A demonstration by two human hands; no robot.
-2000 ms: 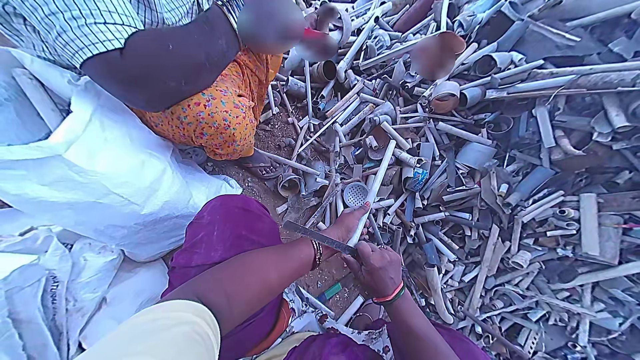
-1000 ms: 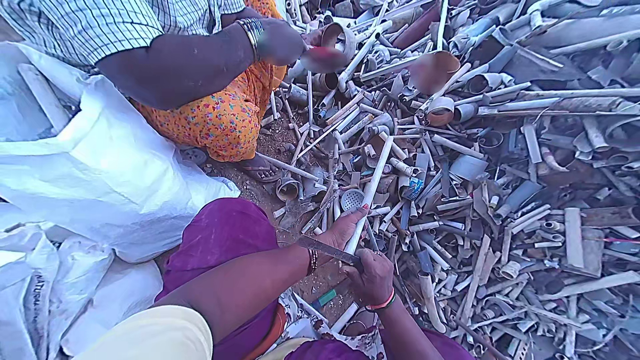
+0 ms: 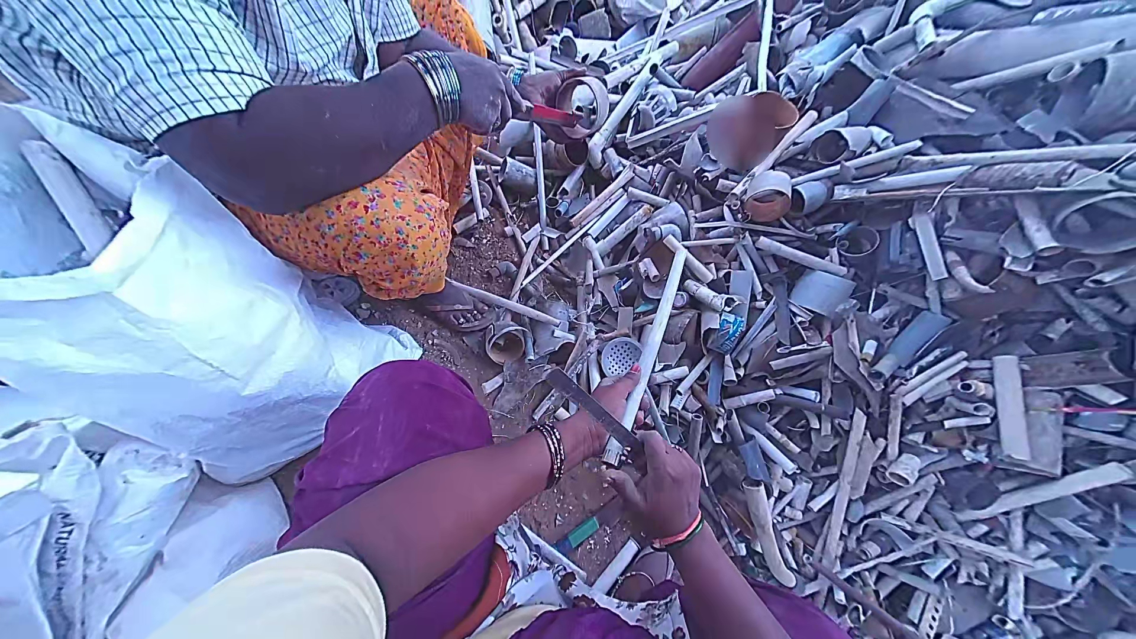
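Note:
My left hand (image 3: 612,404) is closed around a long white plastic pipe (image 3: 658,328), which slants up and away from me. Below it, my right hand (image 3: 661,484) grips a flat dark metal blade (image 3: 590,406). The blade crosses the pipe near its lower end and points up to the left; whether it touches the pipe I cannot tell. Just beyond my left hand lies a round perforated plastic piece (image 3: 620,357). My right fingers hide the blade's near end.
Scrap pipes (image 3: 834,373) in a wide heap spread ahead and right. A co-worker's hand (image 3: 484,93) at upper left holds a red-handled tool (image 3: 552,114) by a pipe ring (image 3: 586,106). White sacks (image 3: 177,328) lie left. A green object (image 3: 581,532) rests on the ground near my knees.
The blade's free end has swung from pointing left to pointing more up and left across the pipe. Both my hands keep their hold. The co-worker's hands stay at the pipe ring.

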